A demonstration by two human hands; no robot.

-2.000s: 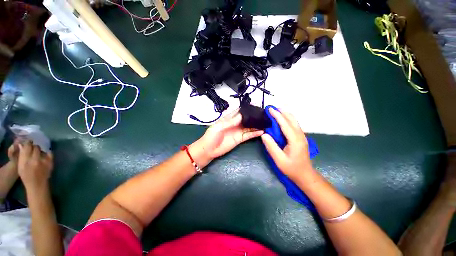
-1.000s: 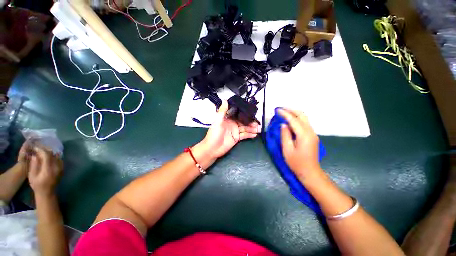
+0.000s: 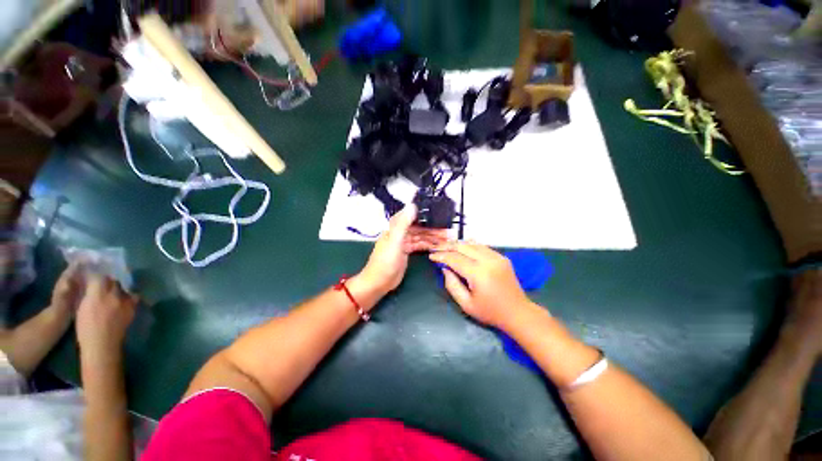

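Observation:
My left hand [image 3: 397,254] is palm up at the front edge of the white boards [image 3: 550,203], its thumb beside a black power adapter [image 3: 437,212] that shows small prongs. The adapter sits at the fingers; the grip is blurred. My right hand [image 3: 482,281] is palm down, with its fingertips touching my left fingers. A blue cloth [image 3: 530,268] lies under and beside my right hand, partly hidden by it. A heap of black adapters and cords [image 3: 397,144] covers the left board.
A small open cardboard box [image 3: 548,88] stands at the far edge. A second blue cloth [image 3: 369,34] lies beyond. White cord [image 3: 212,216] loops at left, near a pale shelf leg [image 3: 212,94]. Yellow strings [image 3: 685,112] and a long carton [image 3: 766,153] are at right. Another person's hands [image 3: 95,302] are at left.
My right hand has moved left to my left hand, shifting the cloth. My left hand has lowered slightly. The view has shifted, showing the second blue cloth.

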